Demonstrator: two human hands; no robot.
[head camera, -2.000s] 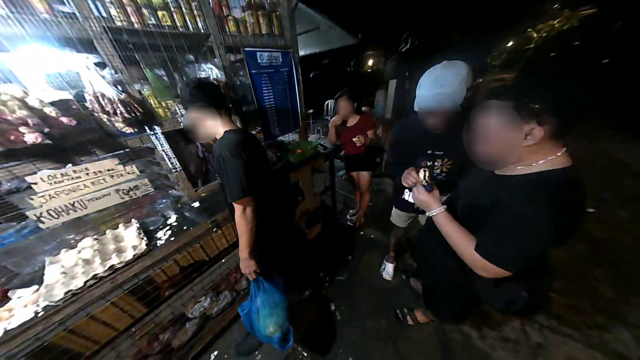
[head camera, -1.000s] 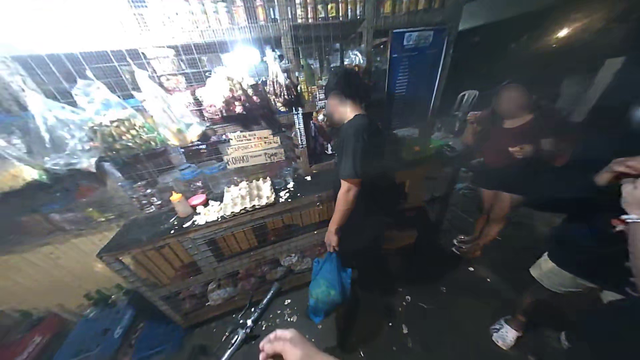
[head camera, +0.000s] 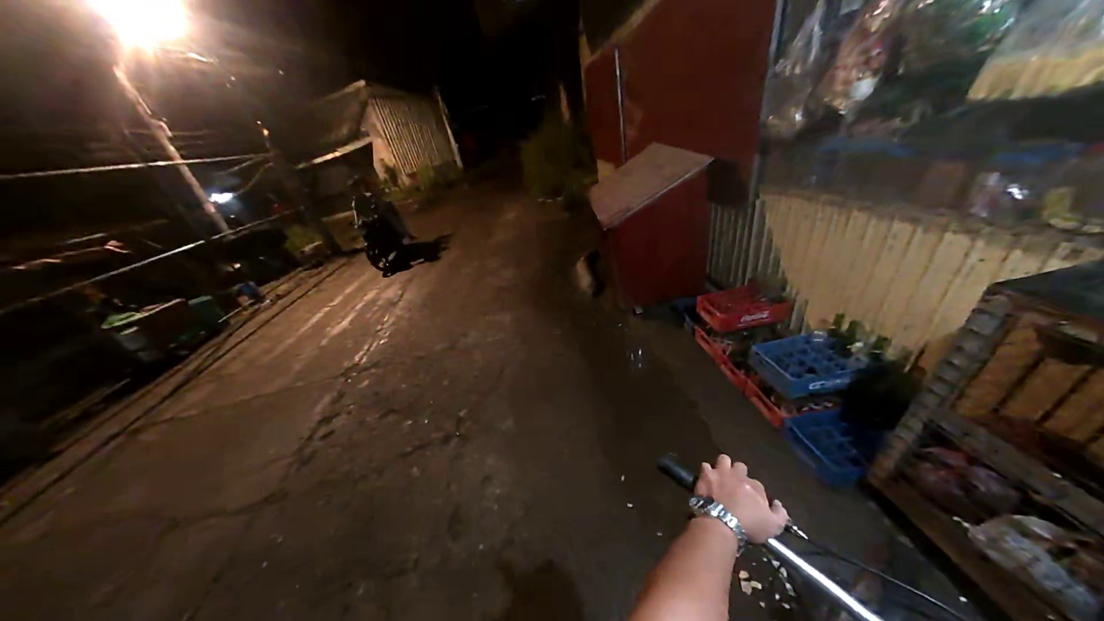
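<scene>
My left hand (head camera: 740, 500), with a metal-link watch (head camera: 718, 516) on its wrist, is closed around the handlebar (head camera: 819, 576) of a bicycle near its black grip (head camera: 677, 471). The end of the grip sticks out past the fingers. From beside the hand the silver bar runs down to the lower right edge, with a thin dark cable along it. The rest of the bicycle lies outside the view. My right hand does not show.
Red (head camera: 743, 307) and blue bottle crates (head camera: 806, 364) stand along the pale fence (head camera: 862, 259) at right, beside a wooden stall counter (head camera: 957, 388). A red shed-like box (head camera: 660, 241) stands beyond. A motorcycle (head camera: 379, 228) is up the paved road (head camera: 414, 414) at left.
The view has swung far left, from the stall and people to the road. A hand was low in the frame one second ago; my left hand is now on the handlebar.
</scene>
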